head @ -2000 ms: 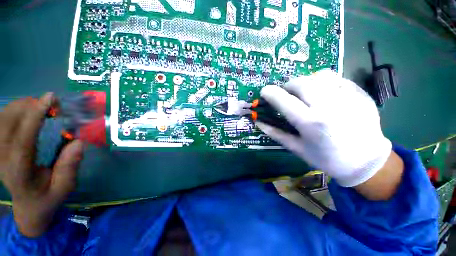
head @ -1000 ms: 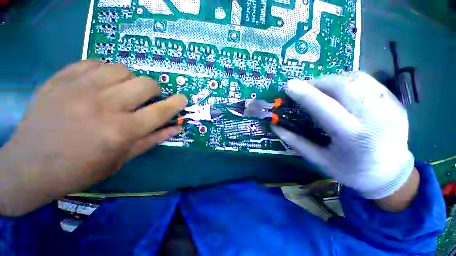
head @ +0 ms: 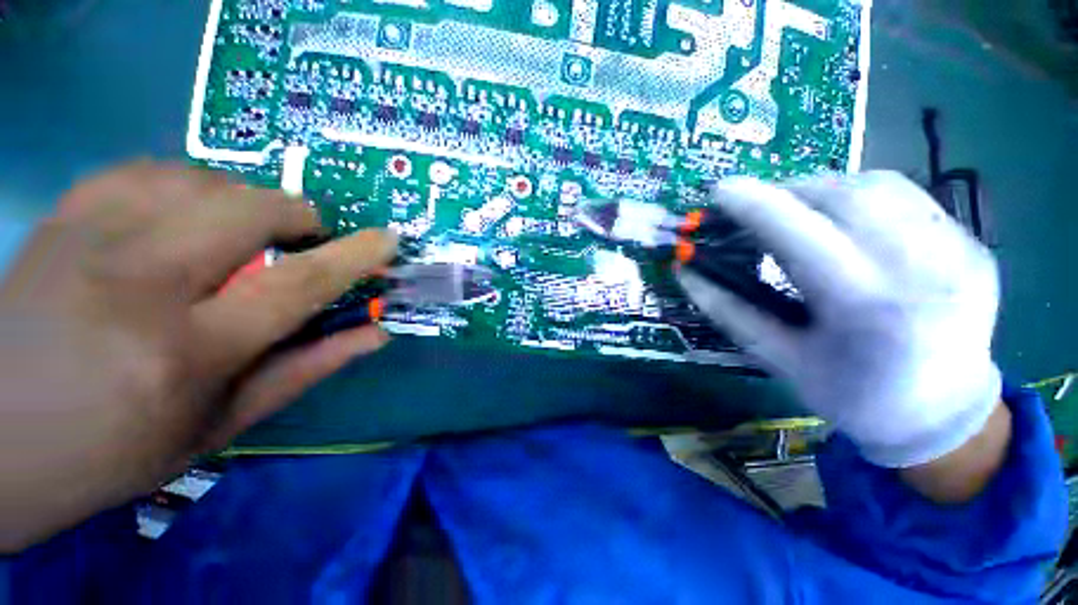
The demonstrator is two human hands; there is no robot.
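A large green printed circuit board (head: 497,89) lies solder side up in front of me. My bare left hand (head: 201,296) holds diagonal cutters (head: 437,284), blurred, with their jaws over the lower part of the board. My white-gloved right hand (head: 863,296) holds a second pair of diagonal cutters (head: 638,222) with orange near the pivot, their jaws pointing left over the board's lower middle. The two jaw tips are apart. Whether either tip touches the board I cannot tell.
A black brush-like object (head: 955,189) with a thin handle lies on the green mat (head: 532,396) at the right, partly behind my glove. A bit of red support (head: 246,272) shows by my left hand. Yellow tape (head: 307,449) runs along the near edge.
My left hand came in from the far left over the board with its cutters, then drew back slightly left and down. My right hand has moved right, and its cutters now sit farther from the left pair.
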